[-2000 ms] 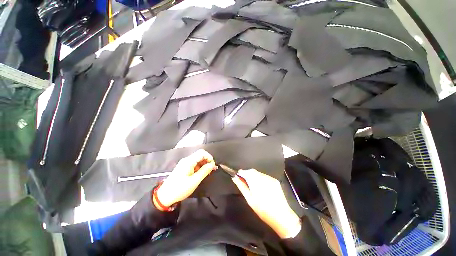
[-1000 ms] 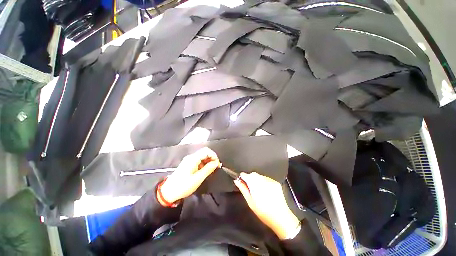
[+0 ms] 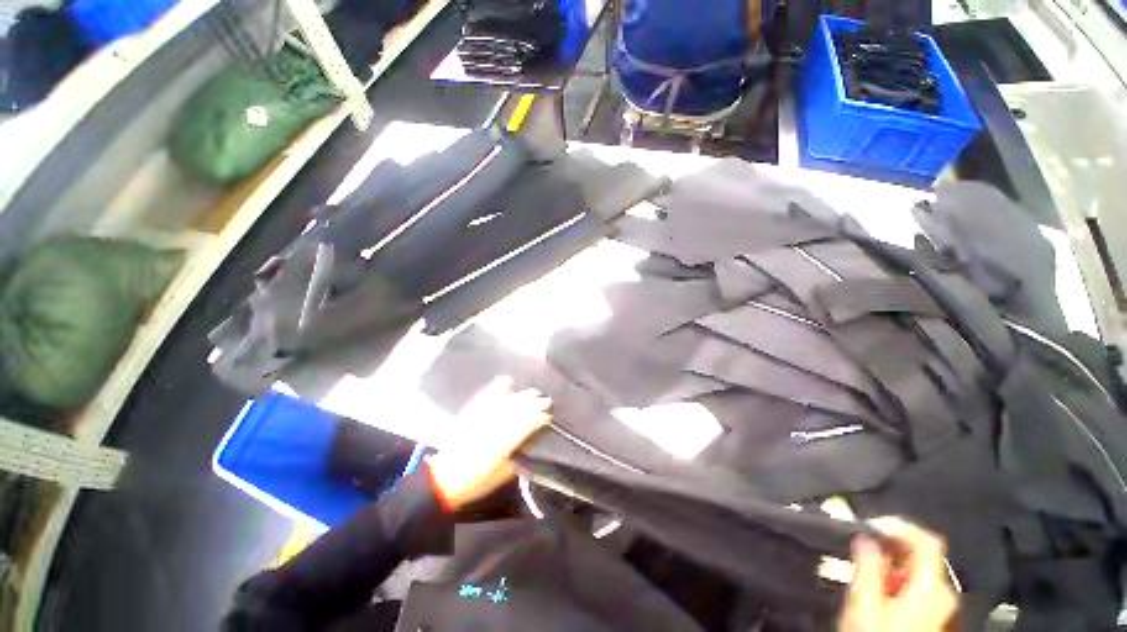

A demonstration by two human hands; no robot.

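Note:
A long dark zippered panel (image 3: pixel 692 512) stretches along the table's near edge between my hands, its zipper a thin pale line near my left fingers. My left hand (image 3: pixel 492 442) grips its left part. My right hand (image 3: pixel 905 578), blurred, is at its right end near the bottom edge. A reddish bit shows in that hand, likely the snips' handle; the blades cannot be made out. A heap of overlapping dark panels (image 3: pixel 791 333) covers the right of the table. Layered panels with near-parallel zippers (image 3: pixel 476 235) lie at the left.
A blue bin (image 3: pixel 291 457) is under the left table edge. Another blue bin with dark pieces (image 3: pixel 865 136) and a blue-covered seat (image 3: pixel 686 56) stand beyond the table. Green sacks (image 3: pixel 74 321) sit on the left shelf. A dark apron (image 3: pixel 519 580) covers my lap.
The view has swung left and up. My hands have moved apart: the right has left the left fingers and gone far right. The held panel, flat before, is now drawn out and folded.

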